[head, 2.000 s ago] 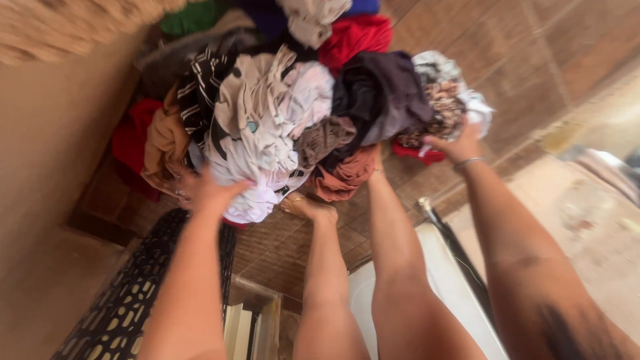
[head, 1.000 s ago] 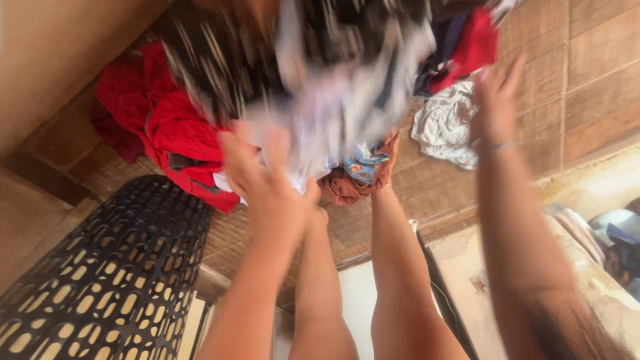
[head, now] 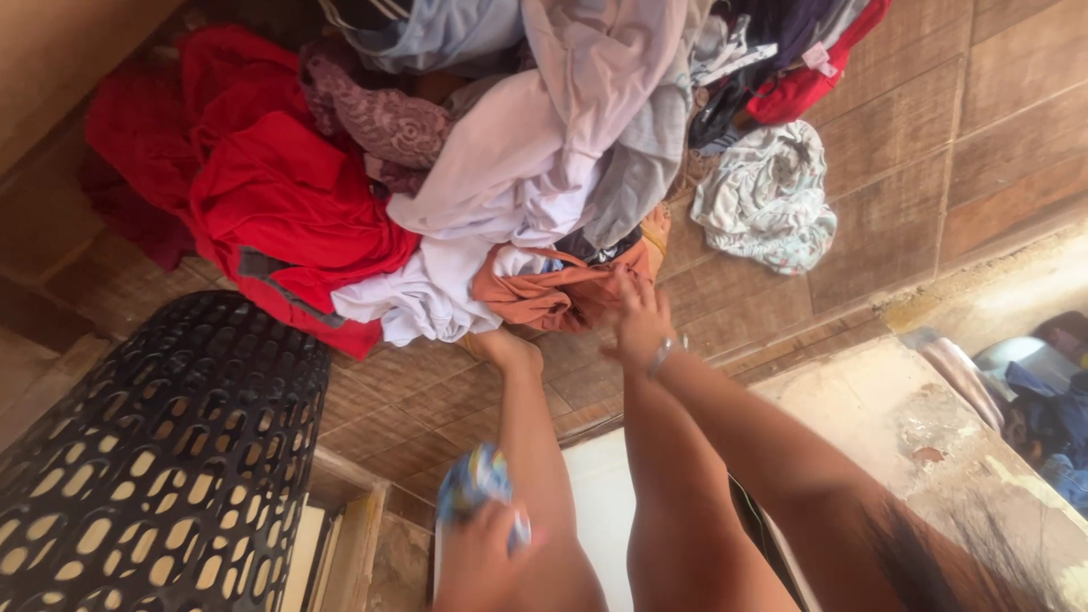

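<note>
My left hand (head: pixel 489 544), blurred at the bottom centre, holds a small blue patterned cloth (head: pixel 476 483) beside my leg. My right hand (head: pixel 639 319), with a metal bracelet at the wrist, reaches to an orange-brown garment (head: pixel 557 293); its fingers are spread at the cloth's right edge, and whether they grip it I cannot tell. Above lie white garments (head: pixel 425 293) and a pale pinkish garment (head: pixel 501 153). Red clothing (head: pixel 289 195) is heaped at the left, next to a mauve lace piece (head: pixel 382 119). A crumpled pale printed cloth (head: pixel 769 200) lies apart at the right.
A black perforated plastic basket (head: pixel 170 459) stands at the lower left. The brown tiled floor (head: pixel 892 170) runs under the pile, where my bare feet also are. Past a worn ledge (head: pixel 901 408) at the right lie more dark and blue clothes (head: pixel 1041 408).
My left hand has drawn back from the pile toward me and now holds the blue patterned cloth. My right hand has moved from beside the red cloth to the orange-brown garment.
</note>
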